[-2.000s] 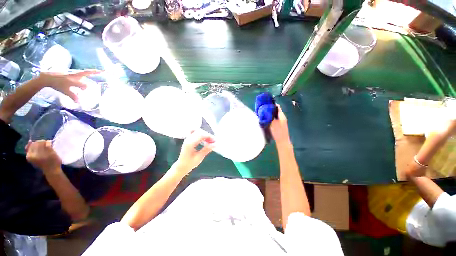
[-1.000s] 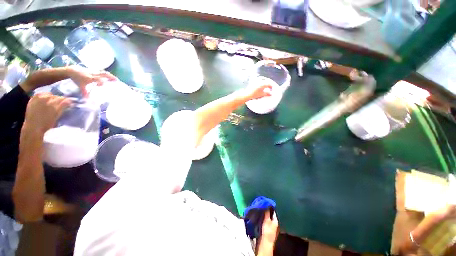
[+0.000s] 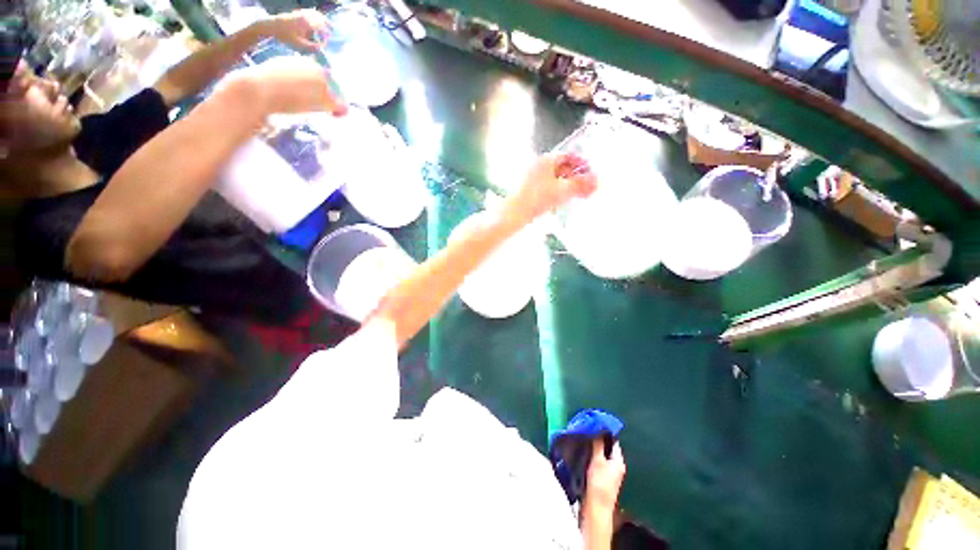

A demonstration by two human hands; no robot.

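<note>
My left hand [image 3: 559,181] is stretched out over the bench at the side of a clear housing with a white end [image 3: 621,220]; its fingers touch the housing's near left part, and glare hides how firmly they hold it. My right hand [image 3: 604,473] is low near the bench's front edge, shut on a bunched blue cloth [image 3: 596,422] with a dark pad [image 3: 573,457]. Another clear housing [image 3: 709,239] lies just right of the first. A white housing [image 3: 501,266] lies below my left forearm.
A neighbouring worker [image 3: 161,204] at the left handles housings; a spread blue cloth [image 3: 314,223] lies there. A carton of housings [image 3: 118,408] is on the floor. A green post [image 3: 827,292] and another housing [image 3: 913,357] are at the right. The green-framed shelf [image 3: 688,54] crosses above.
My view has turned leftward. My left hand has moved from the housing it was at to the one left of it. My right hand still holds the cloth low.
</note>
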